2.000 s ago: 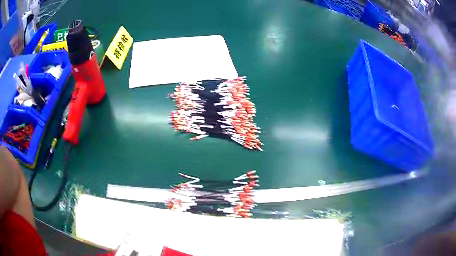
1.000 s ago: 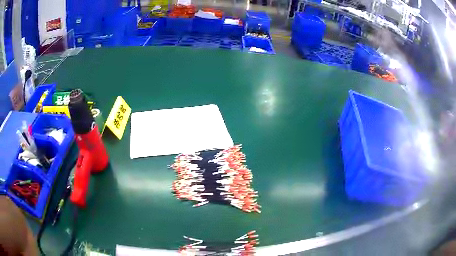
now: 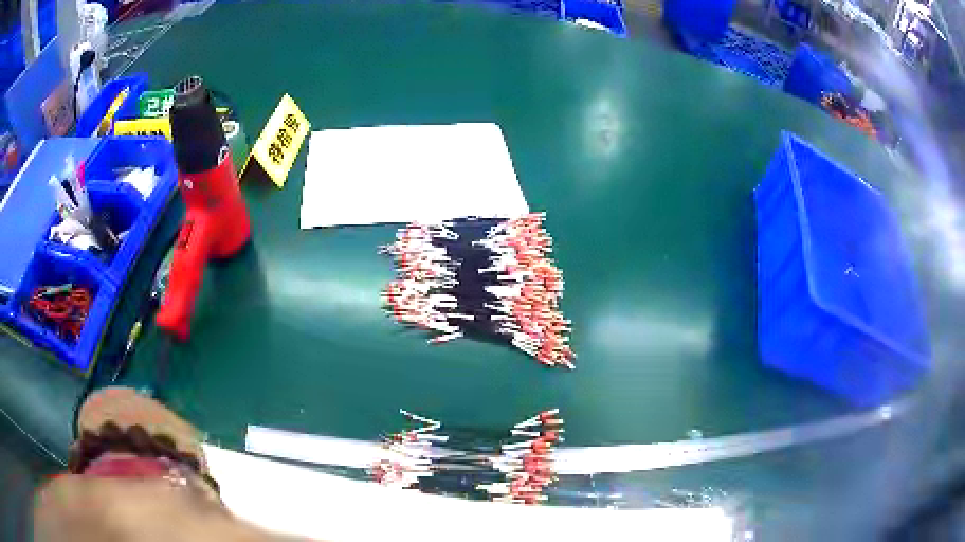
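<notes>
The main pile of short black wire leads [image 3: 471, 277] lies mid-bench, with white and red ends on both sides. A smaller, looser group of leads [image 3: 524, 461] lies nearer me, across a white strip [image 3: 656, 453]. Part of my left hand or wrist [image 3: 138, 455] shows at the lower left, blurred and cut off by the bottom edge, with a dark beaded band. It is left of both wire groups and below the heat gun. Its fingers cannot be made out. My right hand is not in view.
A red heat gun [image 3: 206, 228] stands left beside a blue divided tray [image 3: 106, 286]. A yellow sign [image 3: 280, 141] and a white sheet [image 3: 413, 175] lie behind. A blue bin [image 3: 794, 265] is at right. A bright white sheet [image 3: 423, 519] lies along the near edge.
The camera view tipped up, then back down. My left hand or wrist has come further into view at the lower left. The wire groups look unchanged.
</notes>
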